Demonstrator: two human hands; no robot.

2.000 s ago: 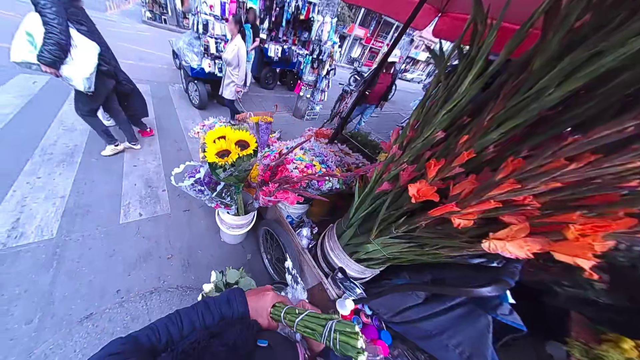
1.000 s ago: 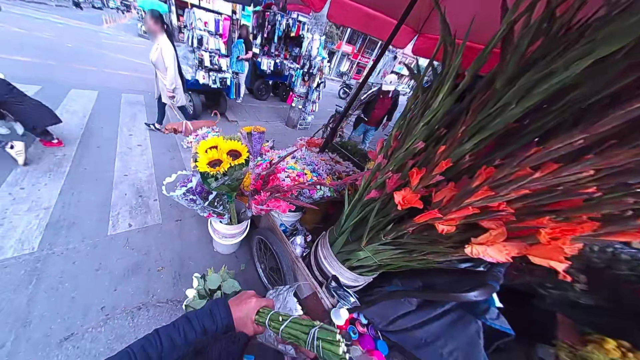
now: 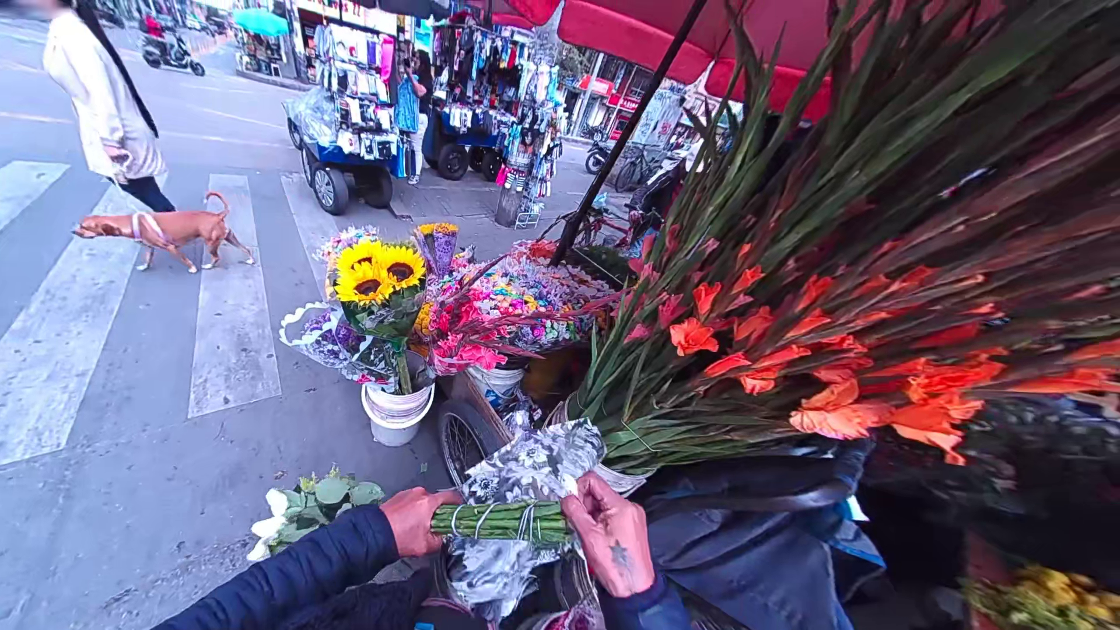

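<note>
My left hand [image 3: 413,522] is closed around a bundle of green flower stems [image 3: 503,522] bound with thin ties, held sideways near the bottom centre. White blooms with round green leaves [image 3: 317,507] show to the left, beyond my left forearm. At the cut end of the stems is my right hand [image 3: 612,534], its thumb and fingers pinched together by the edge of a silvery printed wrapping sheet [image 3: 535,459]. The sheet shows behind and below the stems. Whether the right fingers also touch the stems is unclear.
Ahead stand a white bucket [image 3: 398,416] with sunflowers [image 3: 372,269] and a cart wheel [image 3: 464,442]. Tall orange gladioli [image 3: 831,350] fill the right, beside a dark umbrella pole [image 3: 630,131]. A person and a brown dog [image 3: 175,229] cross at the left.
My right hand has come into clear view at the stem end, along with the silvery sheet, which now spreads behind the bundle. The dog and the person in white have moved left.
</note>
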